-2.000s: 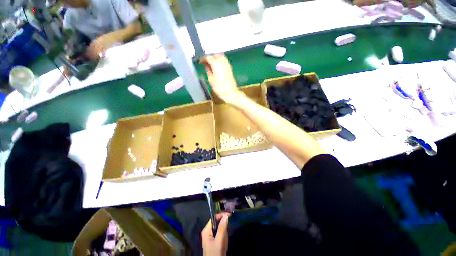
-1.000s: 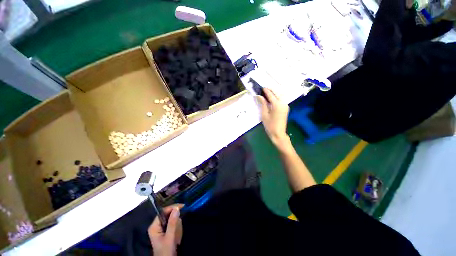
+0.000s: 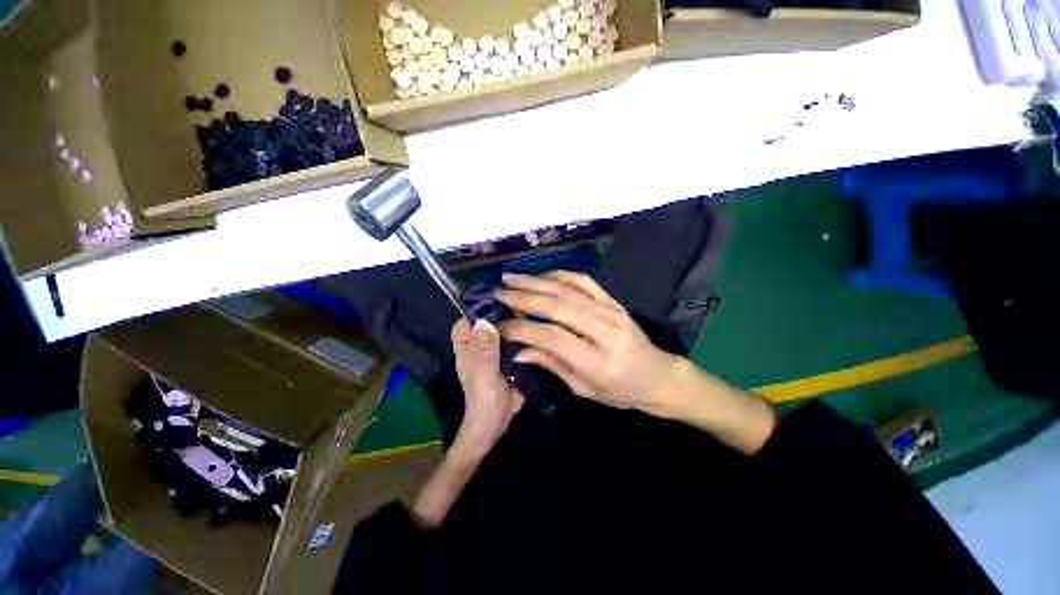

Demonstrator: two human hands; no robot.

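Observation:
My left hand (image 3: 482, 378) is closed around a small hammer (image 3: 384, 206), its silver cylindrical head pointing up and left near the bench's front edge. A dark piece (image 3: 486, 306), which looks like a black housing, sits between my hands in front of my lap. My right hand (image 3: 593, 349) lies over it from the right, fingers bent against it. The fingers hide most of the piece, and the hammer's grip is hard to tell from it. Trays hold cream round caps (image 3: 500, 52), black round caps (image 3: 279, 140) and pink round caps (image 3: 107, 224).
The white bench (image 3: 697, 140) runs across the top, with a cut-off tray (image 3: 790, 29) at upper right. A deep carton (image 3: 105, 465) of mixed black and pink parts stands lower left. A small floor carton (image 3: 909, 439) and a yellow line (image 3: 860, 372) lie right.
My right hand has come back from the bench with the dark piece and met my left hand. The hammer stays in my left hand. The view has swung left and down.

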